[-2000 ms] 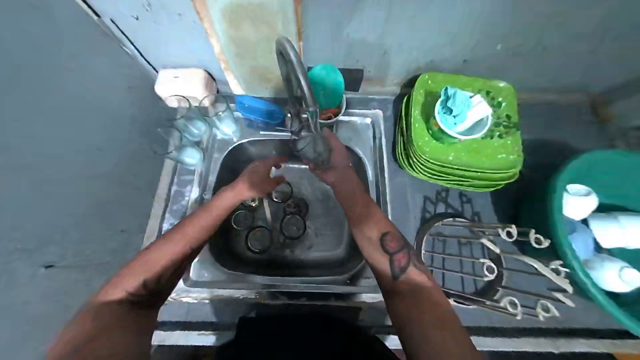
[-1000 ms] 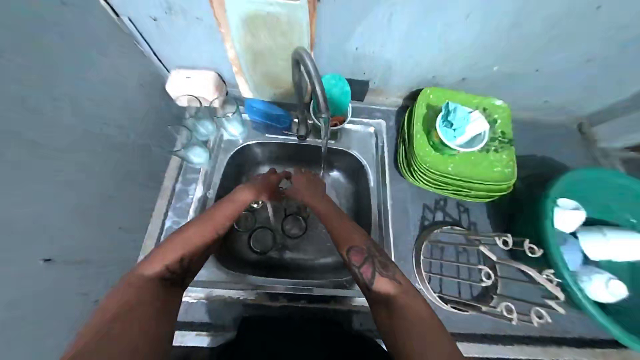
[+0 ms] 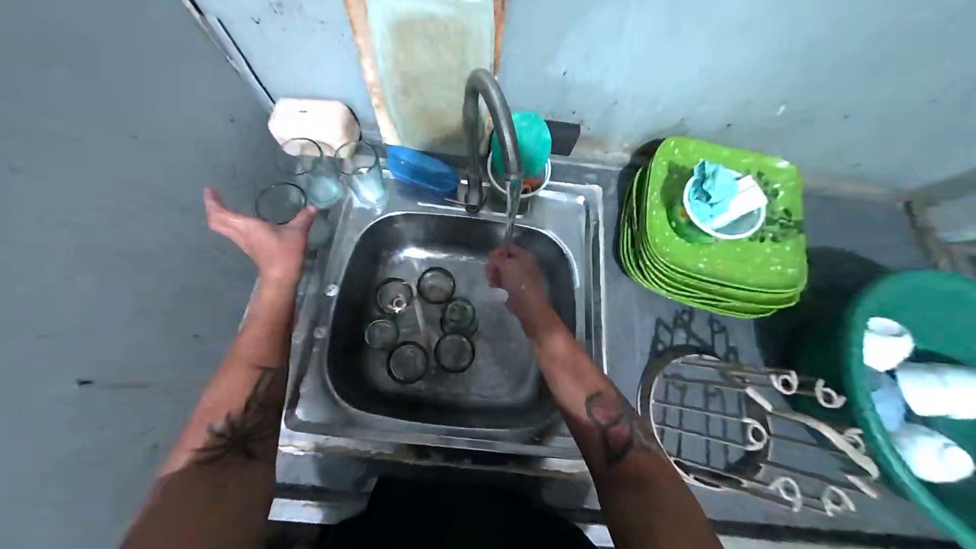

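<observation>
My left hand [image 3: 263,232] is at the left edge of the sink, fingers spread beside a drinking glass [image 3: 280,203]; whether it still grips that glass is unclear. Behind it stand more clear glasses [image 3: 364,179] on the sink's left rim. My right hand [image 3: 515,276] is under the curved metal faucet [image 3: 496,103], fingers curled in the running water; nothing shows in it. Several glasses [image 3: 408,361] rest in the stainless steel sink basin [image 3: 496,381], left of my right hand.
Behind the sink are a pale pink box [image 3: 314,122], a blue plastic item [image 3: 422,170] and a cup holding a teal item [image 3: 526,145]. To the right are stacked green plates [image 3: 717,267] with a small bowl [image 3: 724,217], a metal rack [image 3: 709,435] and a green tub [image 3: 877,305] holding white items.
My left hand has moved from the basin to the glasses at the left. My right hand has moved apart from it, to below the faucet.
</observation>
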